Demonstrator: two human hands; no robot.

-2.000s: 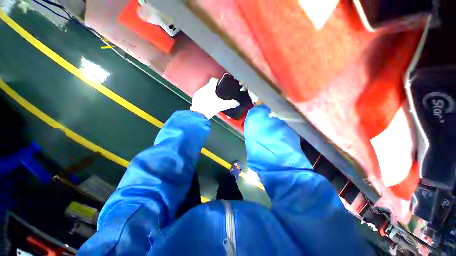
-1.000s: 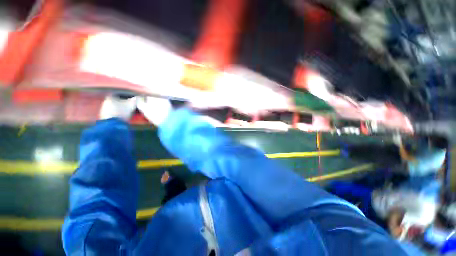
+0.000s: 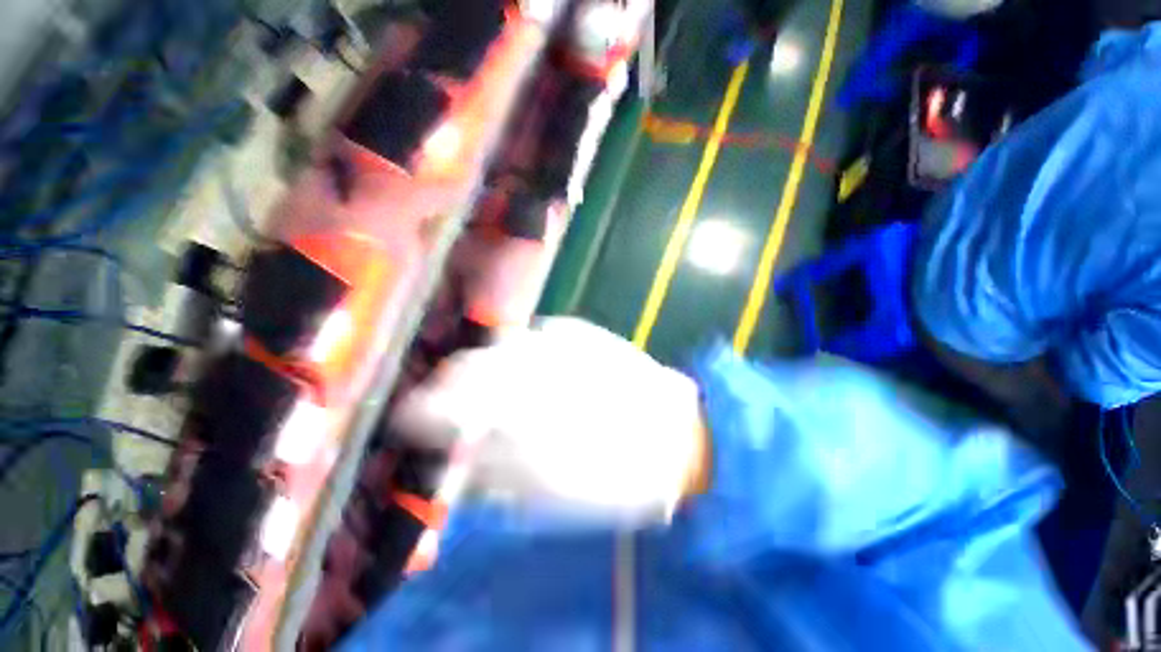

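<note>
My right hand [image 3: 560, 420], in a white glove, is large and blurred in the middle of the view. It is in front of the lower shelf's edge, with its fingers towards the left. Its fingertips are blurred, so I cannot tell whether it holds anything. My left hand is not in view. A dark square unit in a red-orange shell [image 3: 290, 299] lies on the pink-lined upper shelf. Another dark unit [image 3: 397, 121] lies further along. More dark units show on the lower shelf, partly behind my glove.
The grey shelf edge [image 3: 382, 382] runs diagonally at left. Black adapters [image 3: 155, 369] sit on a white strip [image 3: 143, 427], with tangled blue cables [image 3: 57, 433] behind. A blue stool [image 3: 856, 293] stands by yellow floor lines. Another person's blue sleeve [image 3: 1044, 229] is at right.
The view has swung round along the rack and now shows the adapters and cables. Both gloves were together at the shelf; now only my right one shows, nearer. The dark unit held earlier is not visible.
</note>
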